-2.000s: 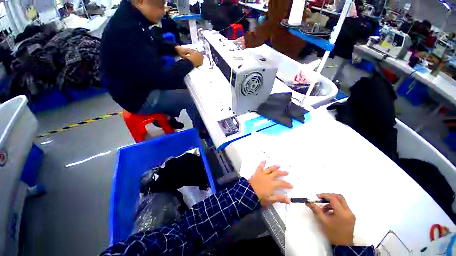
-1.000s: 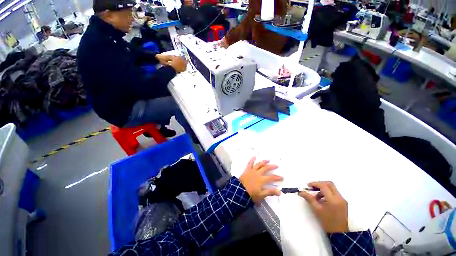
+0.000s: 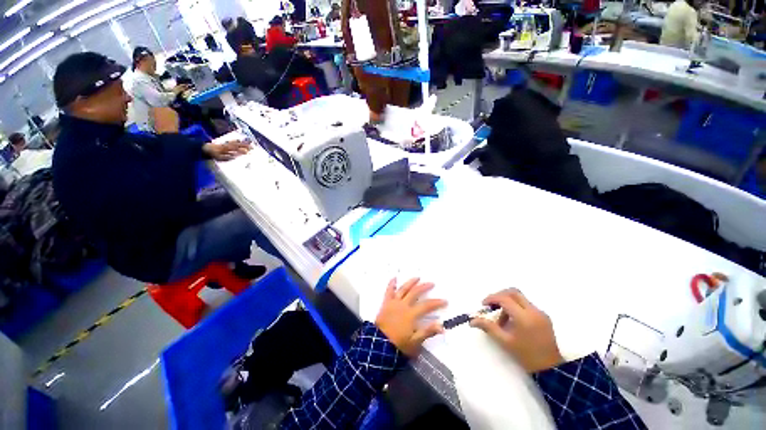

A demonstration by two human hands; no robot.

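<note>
A white sheet or cloth (image 3: 495,378) lies on the white table, overexposed, its loose end hanging over the near edge. My left hand (image 3: 407,317) lies on it with fingers spread, palm down. My right hand (image 3: 522,329) holds a thin black marker pen (image 3: 464,319) between thumb and fingers. The pen lies nearly flat, its left end close to my left thumb. Whether the pen touches the sheet cannot be told.
A sewing machine head (image 3: 718,336) stands at right, red-handled snips (image 3: 707,285) beside it. A vented machine (image 3: 332,164) and dark grey fabric pieces (image 3: 401,186) are ahead. A blue bin (image 3: 189,369) is at lower left. A seated person (image 3: 134,185) is at left.
The view has turned to the right, so the machine at right shows more. Both hands stay on the sheet, and the pen remains in my right hand. The seated person's hand has shifted on the neighbouring table.
</note>
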